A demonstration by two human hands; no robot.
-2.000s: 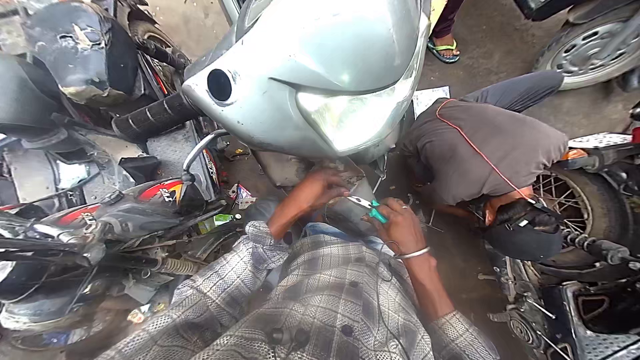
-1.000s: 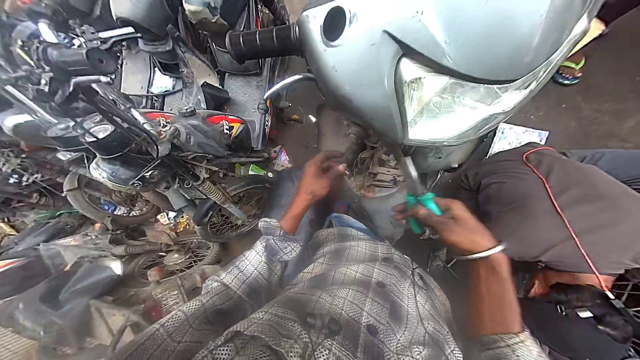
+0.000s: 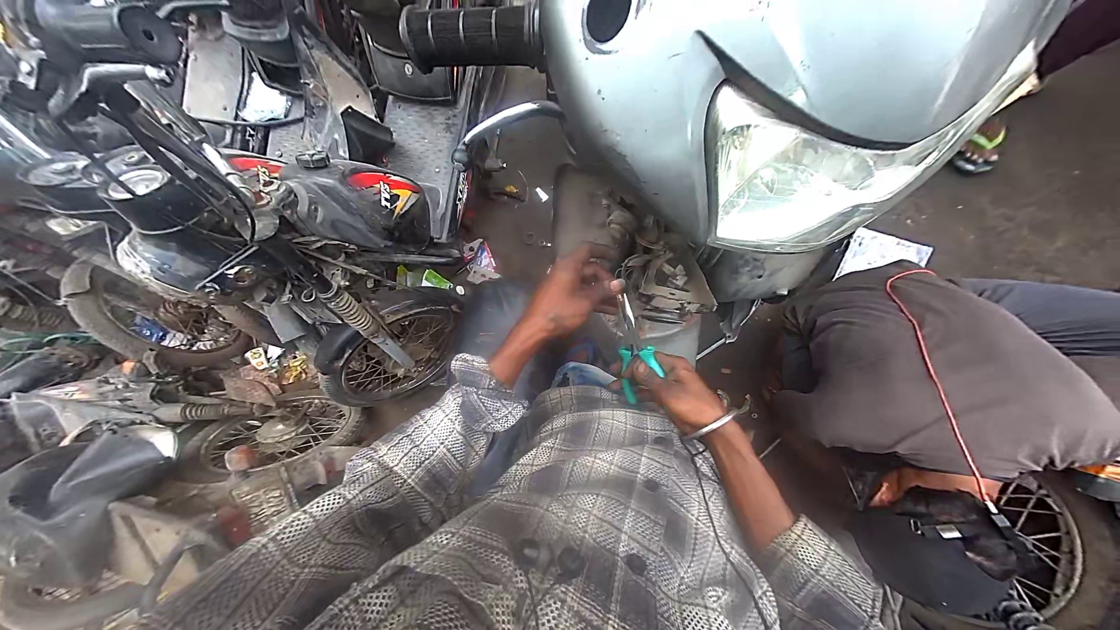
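My right hand (image 3: 678,392) is closed round the teal handles of a pair of pliers (image 3: 633,346), whose metal jaws point up toward my other hand. Bent fingers of my left hand (image 3: 573,293) are at the tips of the jaws; whether they pinch something small cannot be told. Just beyond both hands lies the open front of a silver scooter, with exposed metal parts (image 3: 661,276) beside its front panel. Above them is the scooter's headlight (image 3: 787,175). A metal bangle (image 3: 719,422) is on my right wrist.
At the right a person in a dark shirt (image 3: 875,367) bends low beside a spoked wheel (image 3: 1037,542). Parked motorcycles, one with a red and black tank (image 3: 376,206), crowd the left. A black handlebar grip (image 3: 472,37) juts out at the top. Another person's sandalled foot (image 3: 980,150) is at the upper right.
The pliers, angled toward my left hand two seconds ago, pointed up apart from it one second ago; now their jaws are at my left fingers again. The view has shifted.
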